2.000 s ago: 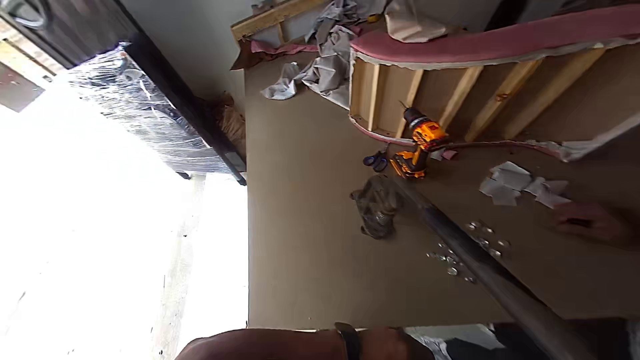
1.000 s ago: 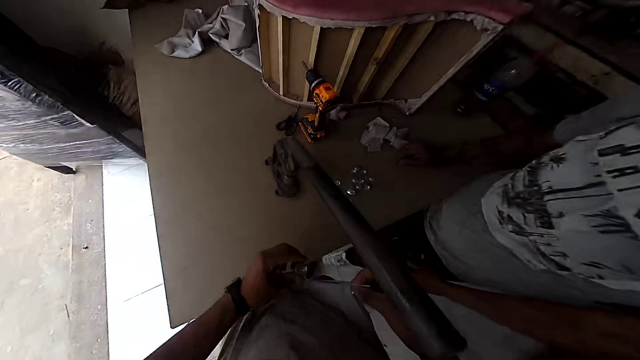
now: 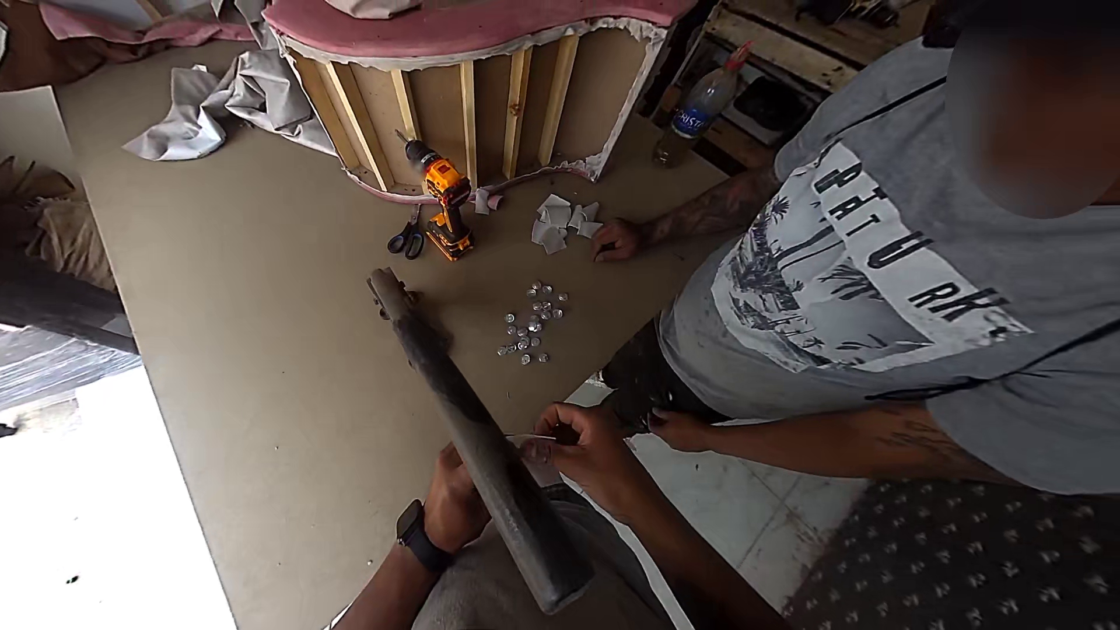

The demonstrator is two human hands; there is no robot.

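Observation:
Low at the table's near edge, my right hand (image 3: pixel 582 446) pinches a small pale piece of fabric (image 3: pixel 534 437) between its fingers. My left hand (image 3: pixel 457 499), with a watch on the wrist, is at the other side of that piece; the long metal lever of a hand press (image 3: pixel 472 429) hides its fingertips. The press's base is mostly hidden beneath the lever. Several small shiny round button parts (image 3: pixel 535 325) lie scattered to the right of the press. Cut pale fabric pieces (image 3: pixel 556 220) lie in a loose pile beyond them.
An orange and black cordless drill (image 3: pixel 448 197) stands beside dark-handled scissors (image 3: pixel 406 241). Behind them is a wood-framed upholstered piece (image 3: pixel 472 96) with pink edging. Grey cloth (image 3: pixel 262 92) lies at the back left. A co-worker (image 3: pixel 840 262) stands at the right, one hand on the table near a plastic bottle (image 3: pixel 700 114).
The view has shifted toward the right. My right hand now shows clearly at the fabric piece, where the lever partly hid it a second ago.

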